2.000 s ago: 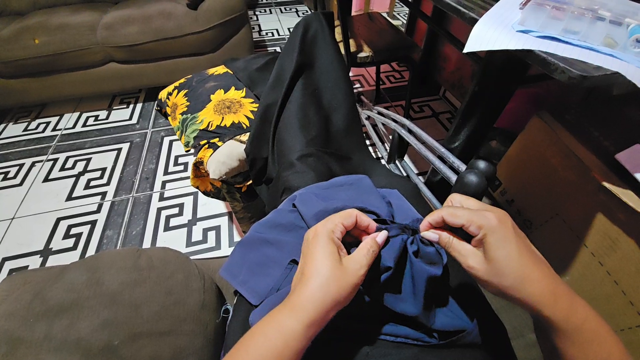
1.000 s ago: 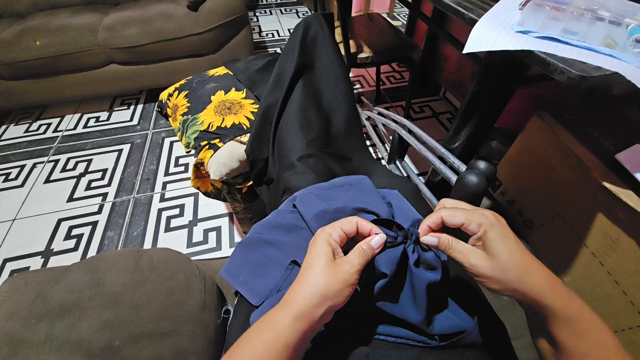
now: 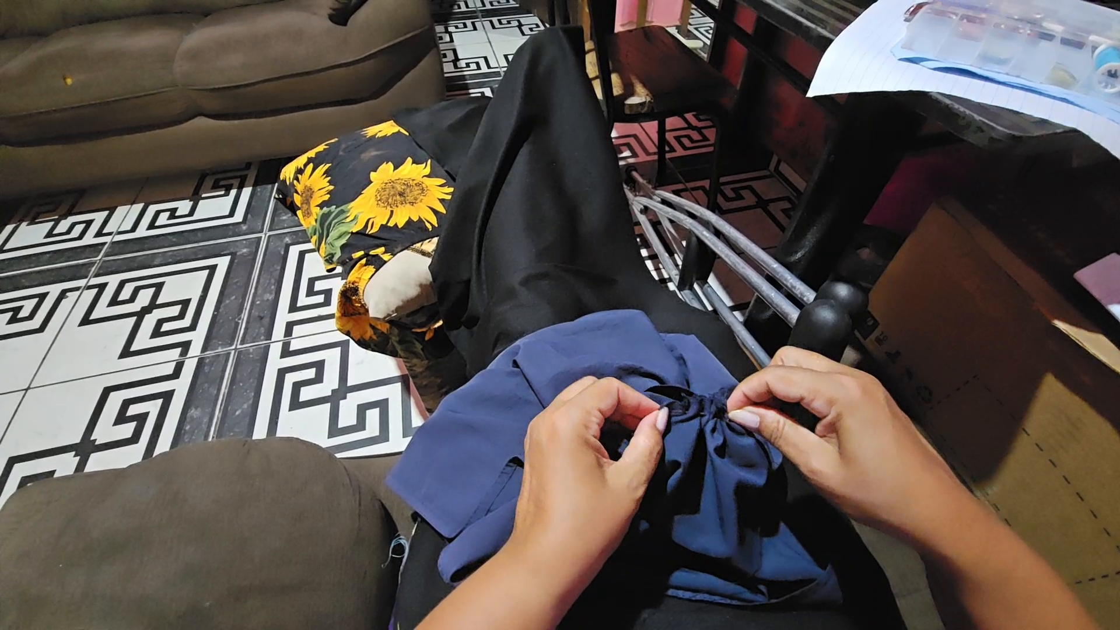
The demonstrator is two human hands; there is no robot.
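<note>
Navy blue fabric (image 3: 586, 359) lies over my lap on black cloth (image 3: 560, 219), its middle gathered into a small bunch. My left hand (image 3: 586, 464) pinches the left side of the gathers between thumb and forefinger. On the other side of the bunch, my right hand (image 3: 822, 429) grips the dark gathered edge between thumb and index finger. Folds fan out below the fingertips. Whether a thread or needle is there cannot be made out.
Sunflower-print cloth (image 3: 385, 188) hangs beside the black cloth. Brown sofa (image 3: 219, 70) at upper left, a brown cushioned armrest (image 3: 192, 534) at lower left. Metal tubing (image 3: 726, 249) and a cardboard box (image 3: 989, 394) are at right. On the table, paper (image 3: 866, 57) lies under a clear plastic case (image 3: 1006, 48).
Both hands stay at the gathers. A dark loop of the edge stood up by my left fingertips one second ago; it now lies lower.
</note>
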